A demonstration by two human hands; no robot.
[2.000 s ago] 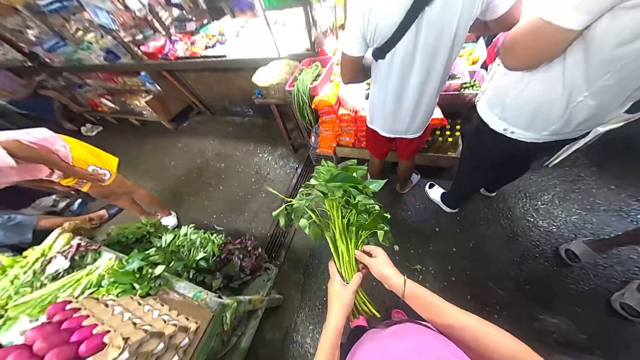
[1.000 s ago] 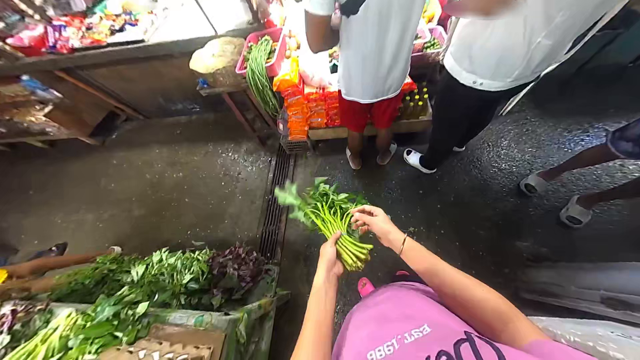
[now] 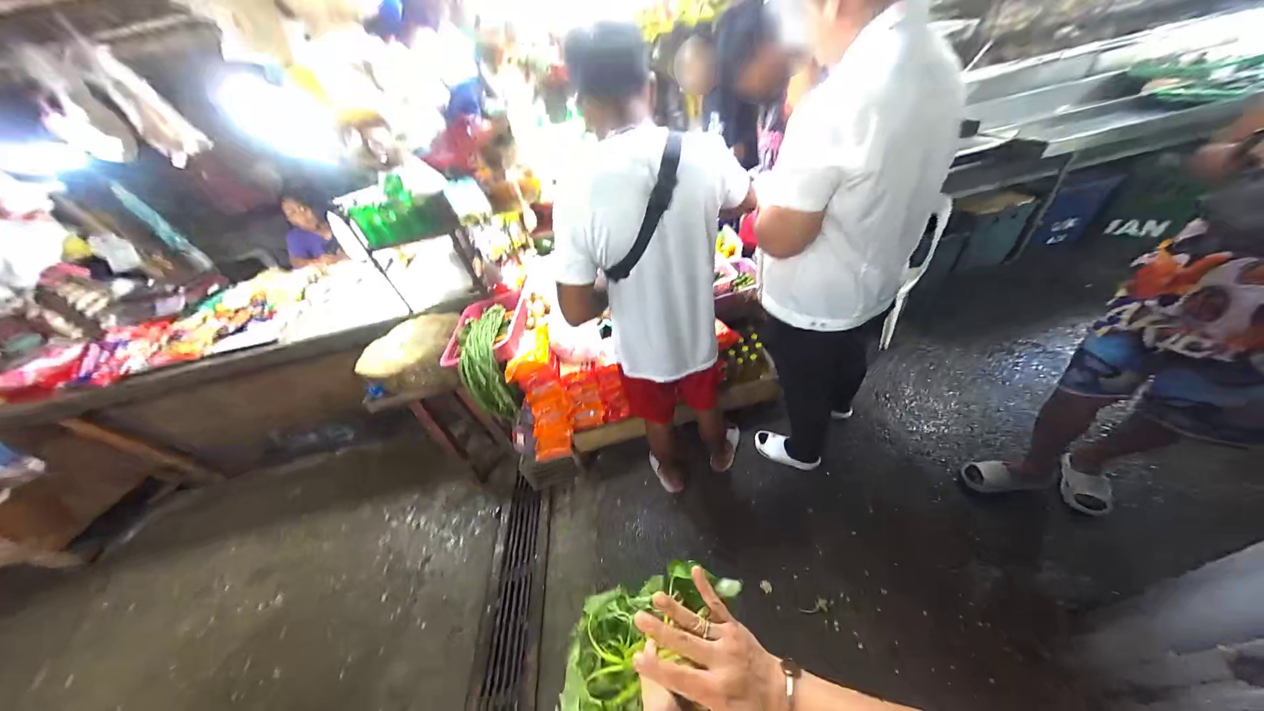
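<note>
A bunch of leafy greens (image 3: 607, 647) is at the bottom centre of the head view, its leaves up and its lower stems out of the frame. Only a small part of my left hand (image 3: 656, 695) shows at the bottom edge, against the bunch; its fingers are mostly hidden. My right hand (image 3: 716, 657), with rings and a bracelet at the wrist, lies over the right side of the greens with its fingers spread.
Two people in white shirts (image 3: 647, 247) (image 3: 859, 168) stand at a produce stall. Long green beans (image 3: 484, 360) fill a pink basket beside orange packets (image 3: 548, 410). A drain grate (image 3: 513, 592) runs along the wet floor. Another person in slides (image 3: 1086, 486) is at the right.
The view has tilted up. My right hand, earlier with its fingers at the stems, is now spread against the leafy part of the bunch.
</note>
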